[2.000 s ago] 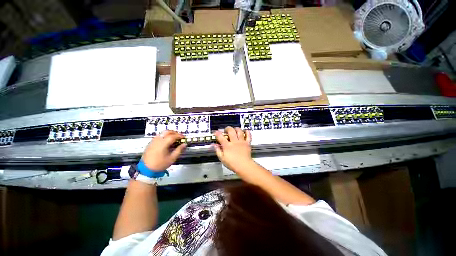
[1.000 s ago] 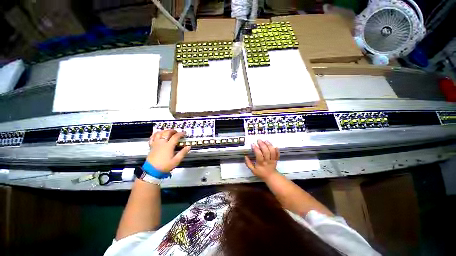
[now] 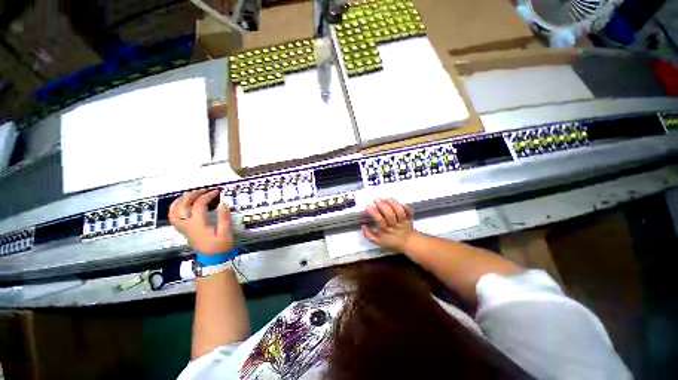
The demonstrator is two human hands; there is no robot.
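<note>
A row of small yellow-topped black blocks lies on the conveyor's front rail. Behind it a PCB panel sits in the channel, with no yellow blocks visible on it. My left hand, with a blue wrist strap, is at the panel's left end, thumb and fingers apart, with nothing visible in it. My right hand rests on the rail's front edge, right of the row. Its fingers are slightly curled, and whether it holds anything is hidden. Another PCB panel, with some yellow blocks, lies behind it.
Two component foam trays with yellow blocks at the back stand behind the conveyor. A dispensing gun hangs over them. A blank foam sheet is at left, a fan at back right. A small white device lies on the lower ledge.
My left hand has let go of the block row's left end and moved left. My right hand has come off the row's right end to the rail edge. The view has tilted.
</note>
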